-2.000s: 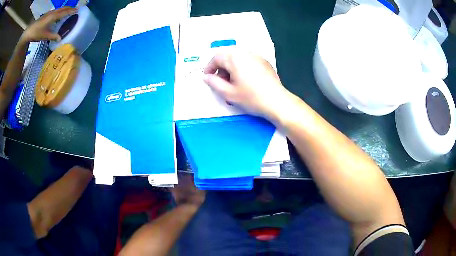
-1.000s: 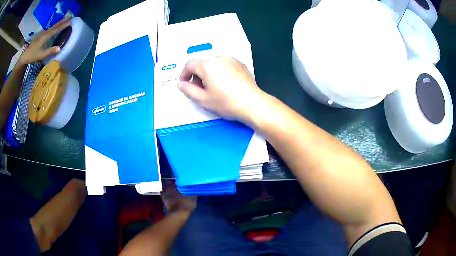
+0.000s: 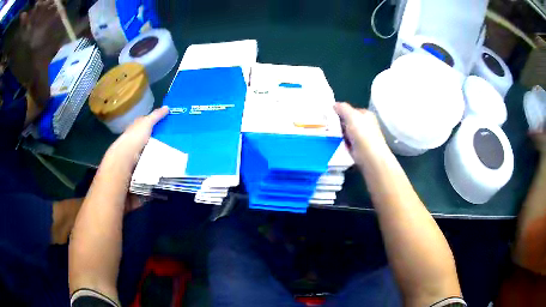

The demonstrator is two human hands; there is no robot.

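Two stacks of flat folding cartons lie side by side at the bench's near edge. The left stack shows a blue panel (image 3: pixel 206 120) with white lettering. The right stack shows a white panel (image 3: pixel 290 99) with a small blue mark and an orange-brown print; its blue flaps (image 3: pixel 287 171) stick out over the edge. My left hand (image 3: pixel 140 129) is at the left stack's outer side, its thumb on the blue panel's edge. My right hand (image 3: pixel 359 129) is against the right stack's outer side, its underside fingers hidden.
At left are a wood-grain-topped unit (image 3: pixel 120 90), a white dark-centred unit (image 3: pixel 157 54) and another carton pile (image 3: pixel 75 90). At right are a large white tub (image 3: pixel 416 105) and several white dark-centred units (image 3: pixel 479 162). People's arms show at both sides. A red stool (image 3: pixel 161 276) is below.
My left hand has come up from below the bench edge to the left stack. My right hand has moved off the white panel to the right stack's side. The view has shifted.
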